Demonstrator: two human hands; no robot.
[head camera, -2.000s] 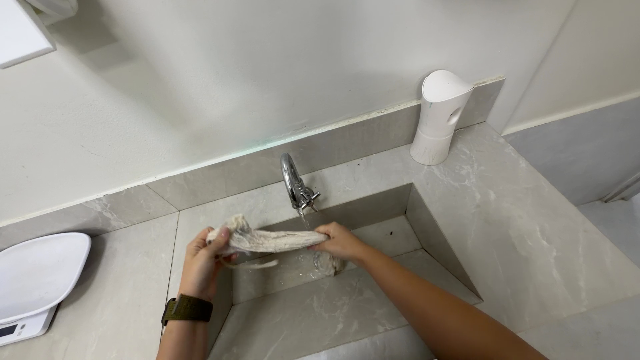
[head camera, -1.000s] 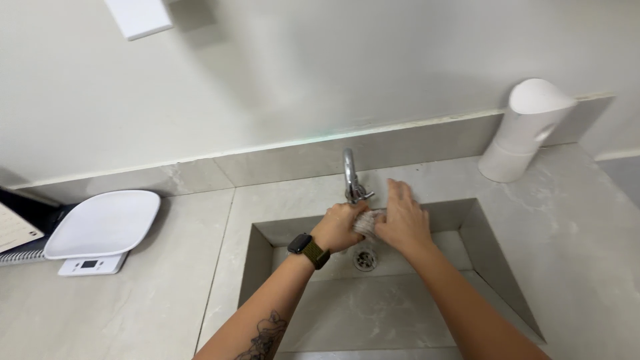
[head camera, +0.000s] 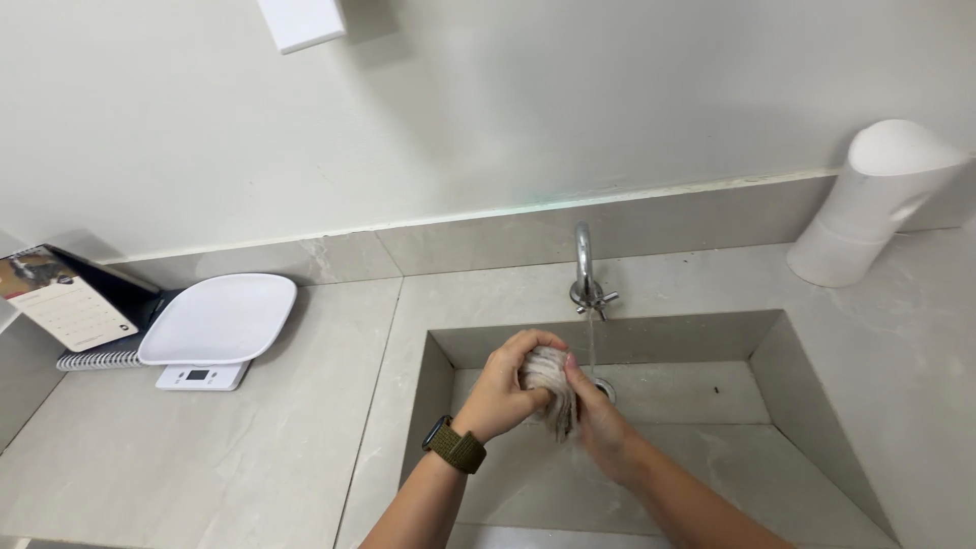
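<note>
Over the stone sink (head camera: 808, 396), a wet, bunched-up whitish cloth (head camera: 547, 374) is gripped between both hands. My left hand (head camera: 503, 389), with a smartwatch on a green woven band (head camera: 457, 450) at its wrist, curls around the cloth's left side and top. Against its right side presses my right hand (head camera: 598, 419), thumb or fingertip near the top; its other fingers are partly hidden. Frayed or folded ends of the cloth hang down between the palms. Just behind and to the right, a thin stream of water runs from the chrome faucet (head camera: 585, 267) toward the drain (head camera: 605, 389).
A white kitchen scale (head camera: 200, 376) with a large tray (head camera: 221, 320) stands left of the sink, partly over a spiral notebook (head camera: 103, 360) beside a desk calendar (head camera: 69, 305). At the back right stands a white cylindrical container (head camera: 862, 206). A white fixture (head camera: 301, 23) juts from the wall above.
The cloth, stretched out between both hands two seconds ago, is now gathered into a compact bunch. My hands have drawn close together. The view has shifted toward the left.
</note>
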